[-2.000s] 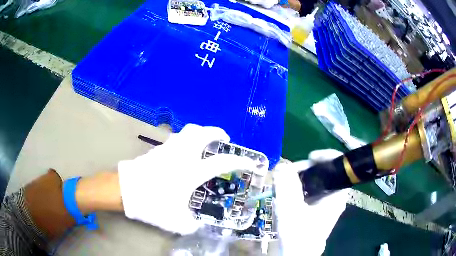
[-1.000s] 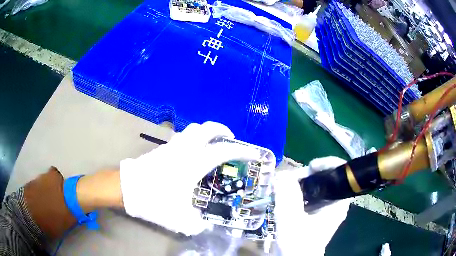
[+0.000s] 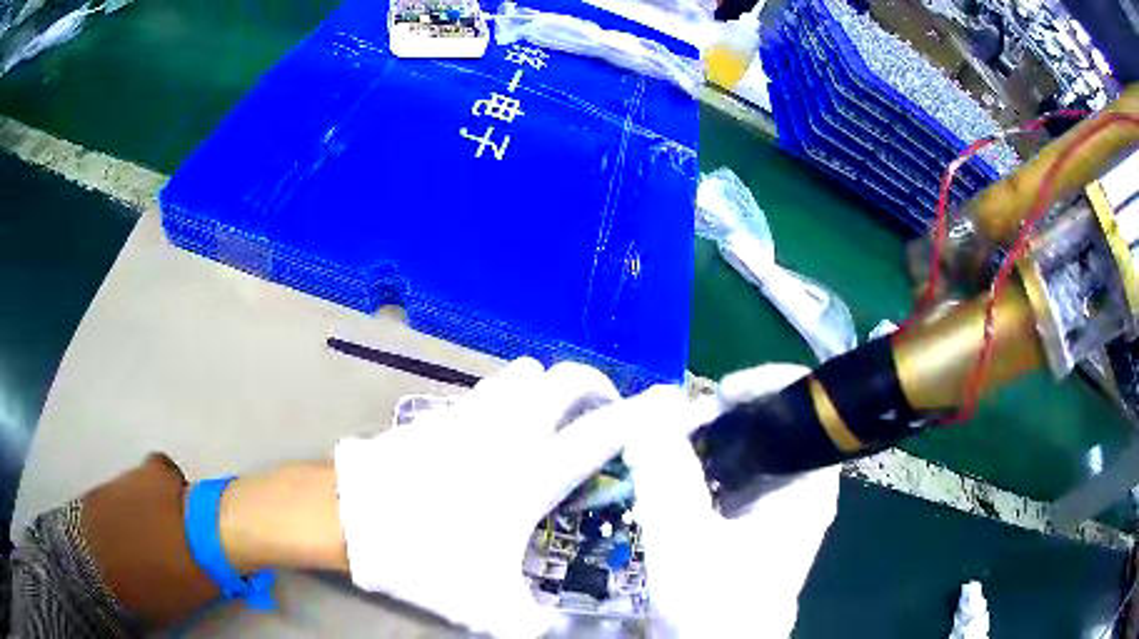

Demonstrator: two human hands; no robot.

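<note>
My left hand (image 3: 468,493), white-gloved with a blue wrist band (image 3: 210,539), is around an open socket housing (image 3: 590,556) with a circuit board inside. The fingers cover much of it. My right hand (image 3: 756,531), also gloved, is against the housing's right side and at the front end of a powered hand tool (image 3: 862,406) with a gold-brown barrel, black tape and red wires. The tool's tip is hidden. A pale housing edge (image 3: 422,408) shows beyond my left hand. A thin dark stick (image 3: 394,362) lies on the beige board.
A blue corrugated sheet stack (image 3: 437,187) stands beyond my hands, with another open unit (image 3: 437,28) and its bagged cord (image 3: 600,38) on top. A bagged item (image 3: 781,281) lies on the green belt (image 3: 749,150). Stacked blue trays (image 3: 862,125) and a yellowish bottle (image 3: 728,63) are at upper right.
Both hands have come closer together over the housing, covering more of it. A pale housing edge now shows beyond my left hand. The bagged item on the belt has shifted left in view.
</note>
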